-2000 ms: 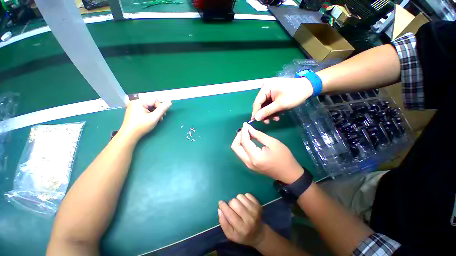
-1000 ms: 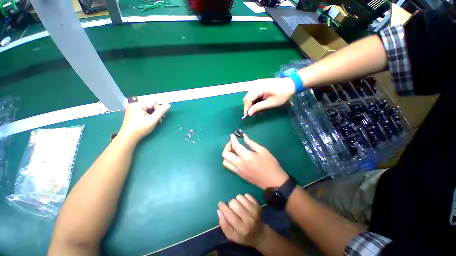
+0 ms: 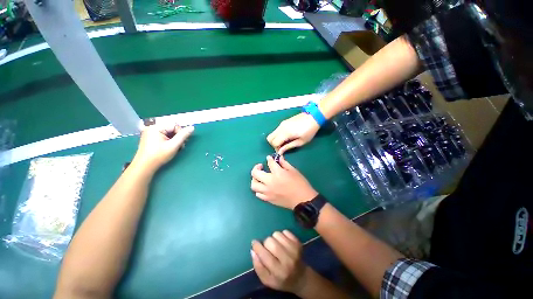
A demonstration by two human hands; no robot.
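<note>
My left hand rests on the green bench by the foot of the pale upright post, fingers curled; whether it holds anything is hidden. My right hand rests loosely curled at the bench's near edge, with nothing visible in it. Another person's two hands meet at the right of the bench around a small dark component, mostly covered by the fingers. Tiny pale fittings lie scattered mid-bench between my left hand and that person's hands.
A filled zip bag lies flat at left. A blister tray of black parts is at right, with an open cardboard box behind it. The post rises at left. A red bin stands at the far side.
The other person's upper hand has come down and left to meet the lower hand at the dark component, and that person leans further in. My hands keep their poses.
</note>
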